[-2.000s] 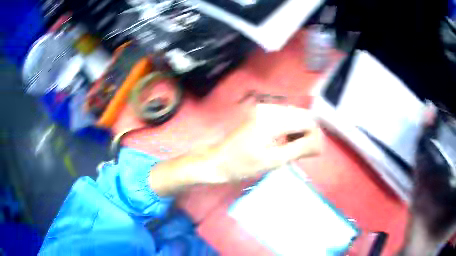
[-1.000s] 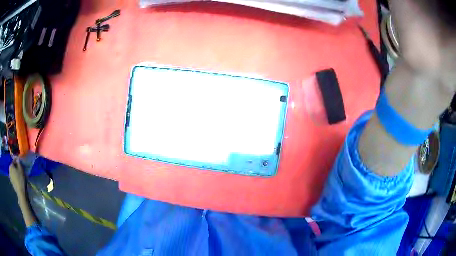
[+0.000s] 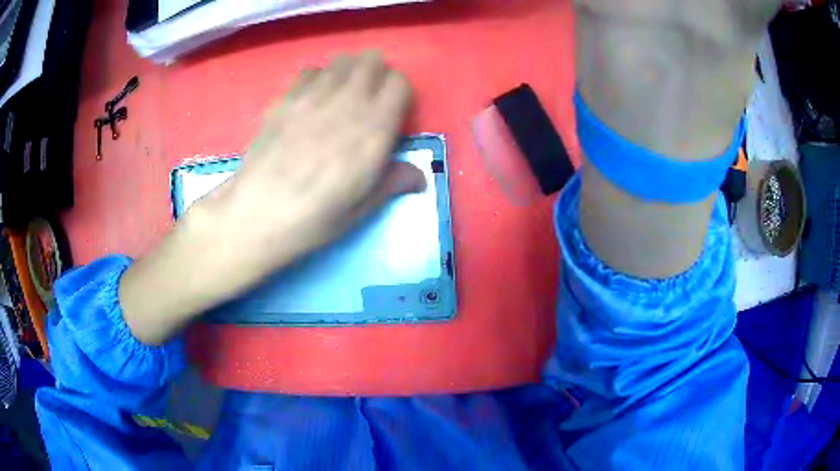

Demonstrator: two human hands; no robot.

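The light blue-teal rear housing (image 3: pixel 405 303) lies flat on the red mat (image 3: pixel 368 363), pale inside facing up, camera hole at its lower right corner. My left hand (image 3: pixel 327 152) is over its upper middle, slightly blurred, fingers bent; whether it holds anything cannot be told. My right hand (image 3: pixel 677 14) is at the top right, cut off by the edge, with a blue band at the wrist; its fingers are hidden. The black block (image 3: pixel 534 139) lies to the right of the housing, beside a clear, shiny piece.
A white stack (image 3: pixel 212 28) lies along the mat's top edge. Small flex cables (image 3: pixel 112 118) lie at the upper left, near black panels (image 3: pixel 48 120). A tape roll (image 3: pixel 42 255) is at the left edge. A round tub of small metal bits (image 3: pixel 779 208) stands at the right.
My left hand has come in over the housing. The view has shifted, so the housing and block sit further left. My right hand still reaches up at the top right.
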